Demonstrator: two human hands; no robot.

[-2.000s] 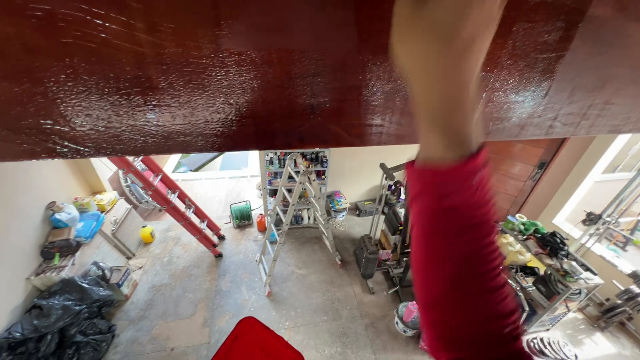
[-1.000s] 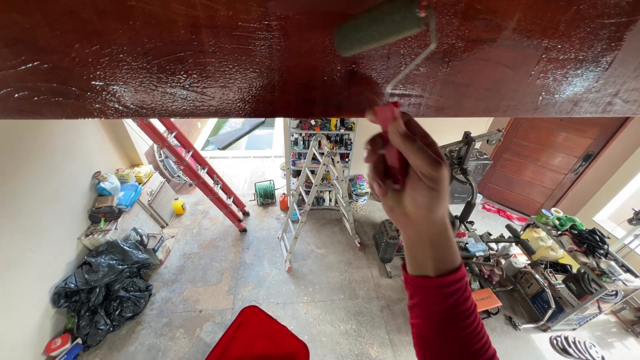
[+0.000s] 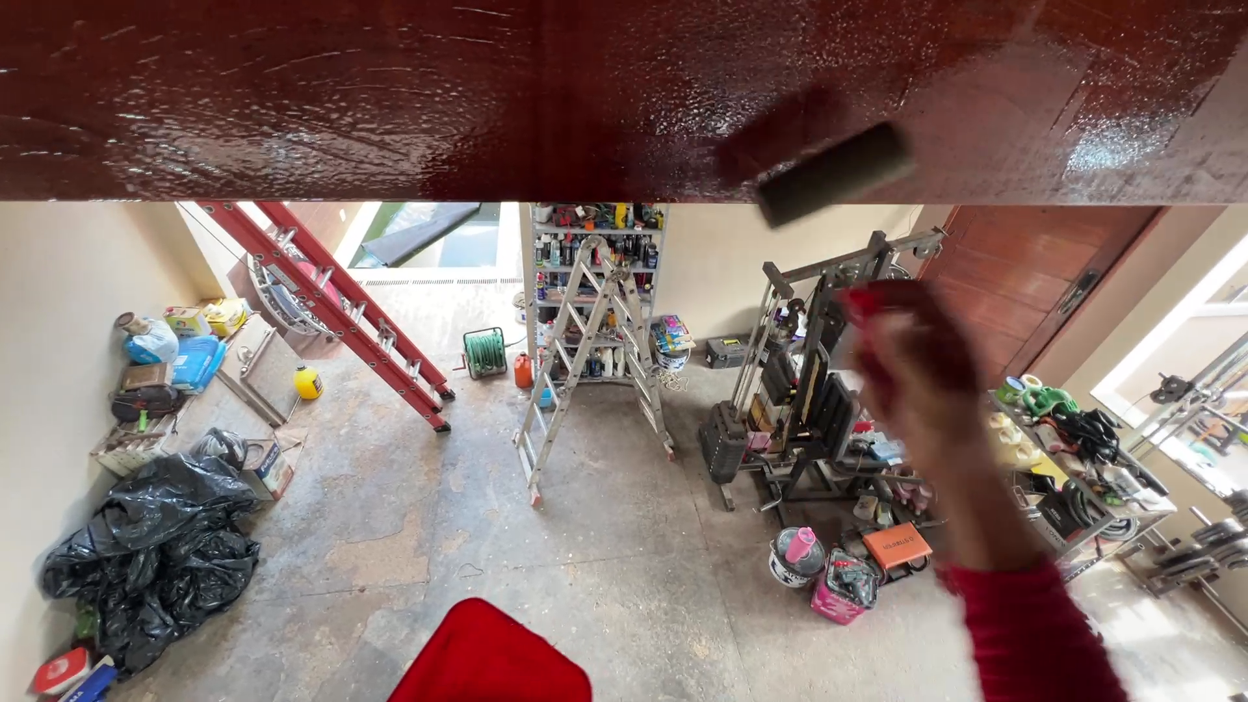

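My right hand [image 3: 912, 366], in a red sleeve and blurred, is closed around the red handle of a paint roller. The dark roller sleeve [image 3: 834, 174] is tilted across the lower edge of a glossy reddish-brown wooden panel [image 3: 409, 107], which spans the top of the view. Wet-looking shine and streaks cover much of the panel. Whether the roller touches it is hard to tell. A red rounded object [image 3: 497, 655] shows at the bottom edge; its kind cannot be told. My left hand is out of view.
Far below lies a concrete floor [image 3: 604, 556]. On it stand an aluminium stepladder [image 3: 575, 361], a leaning red ladder [image 3: 341, 317], a shelf unit [image 3: 531, 292], weight equipment [image 3: 809, 380] and a cluttered table [image 3: 1082, 468]. Black plastic bags [image 3: 161, 546] lie at left.
The roller was up against the panel a second ago and is now lower, at its bottom edge. My right hand has moved down and to the right, still gripping the handle.
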